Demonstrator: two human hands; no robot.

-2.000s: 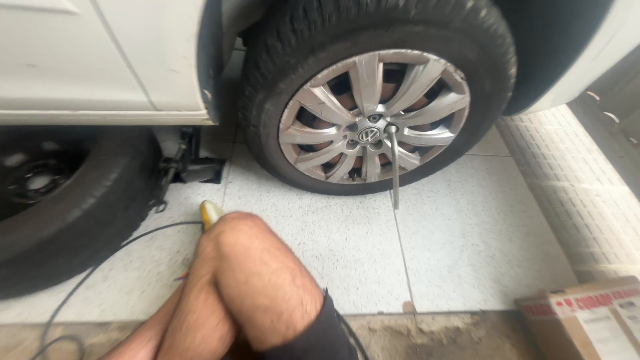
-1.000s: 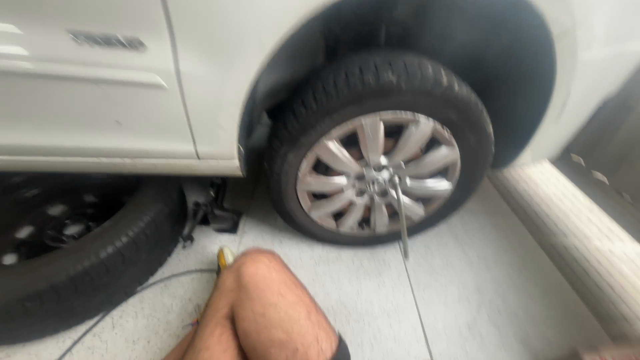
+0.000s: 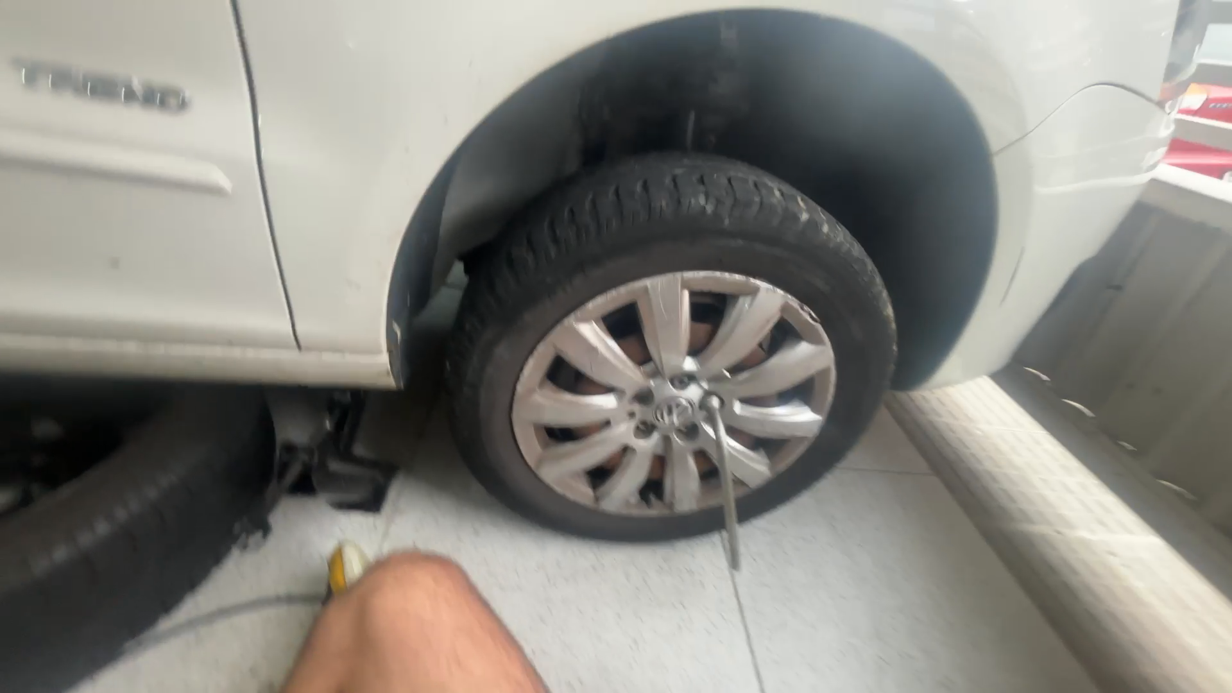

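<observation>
Neither my left hand nor my right hand is in the head view. A car wheel with a scuffed silver multi-spoke rim (image 3: pixel 587 416) stands under the wheel arch of a white car (image 3: pixel 337 192), its black tyre (image 3: pixel 500 423) near the tiled floor. On a bolt just right of the hub badge sits a metal lug wrench (image 3: pixel 726 481), its handle hanging down and slightly outward, with no hand on it. My bare knee (image 3: pixel 414 616) rises at the bottom, left of the wheel.
A second wheel with a black tyre (image 3: pixel 183 520) lies tilted, partly beneath the sill at left. Beside it stands a dark car jack (image 3: pixel 337 462). A yellow and pale object (image 3: pixel 345 568) with a cable (image 3: pixel 231 608) is behind my knee. A pale ribbed strip (image 3: pixel 1020 491) runs along the right.
The view has swung up and come nearer the wheel, so the cardboard box at lower right has left it. The lug wrench stays on the same wheel bolt.
</observation>
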